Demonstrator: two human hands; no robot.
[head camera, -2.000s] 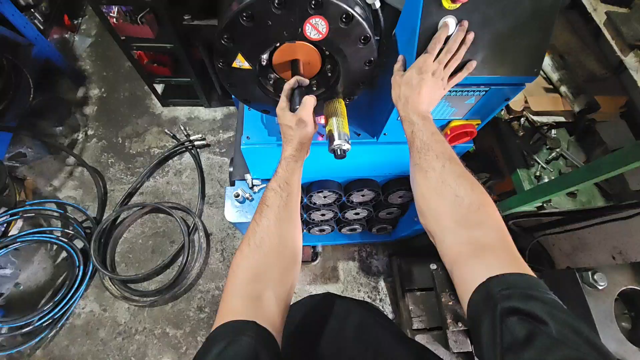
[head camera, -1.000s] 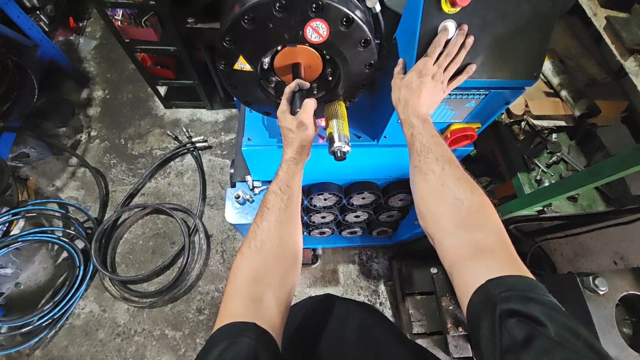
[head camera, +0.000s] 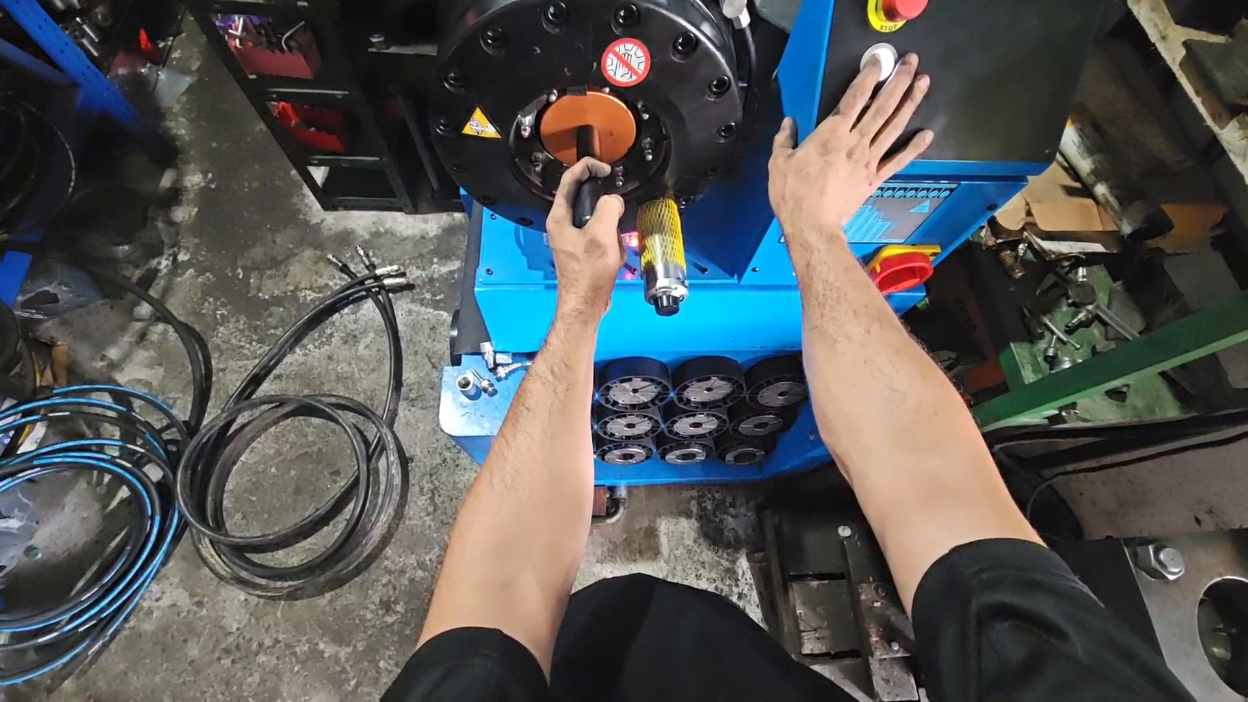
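In the head view, my left hand (head camera: 587, 229) grips a black cylindrical piece (head camera: 586, 201), perhaps a hose end or a handle, which sticks out in front of the orange disc (head camera: 612, 127) at the centre of a black hose crimper head (head camera: 478, 83). A fingertip of my right hand (head camera: 846, 156) rests on a round white push button (head camera: 879, 60) on the black control panel; the other fingers lie spread over the panel. Just right of my left hand is a metal cylinder with yellow mesh (head camera: 663, 255). The inner end of the black piece is hidden.
Above the white button sits a red stop button (head camera: 902, 8); a red rotary switch (head camera: 899, 269) is lower right. Black die sets (head camera: 704, 382) fill a rack below. Fittings (head camera: 476, 383) lie on a blue ledge. Coiled hoses (head camera: 292, 487) lie on the floor at left.
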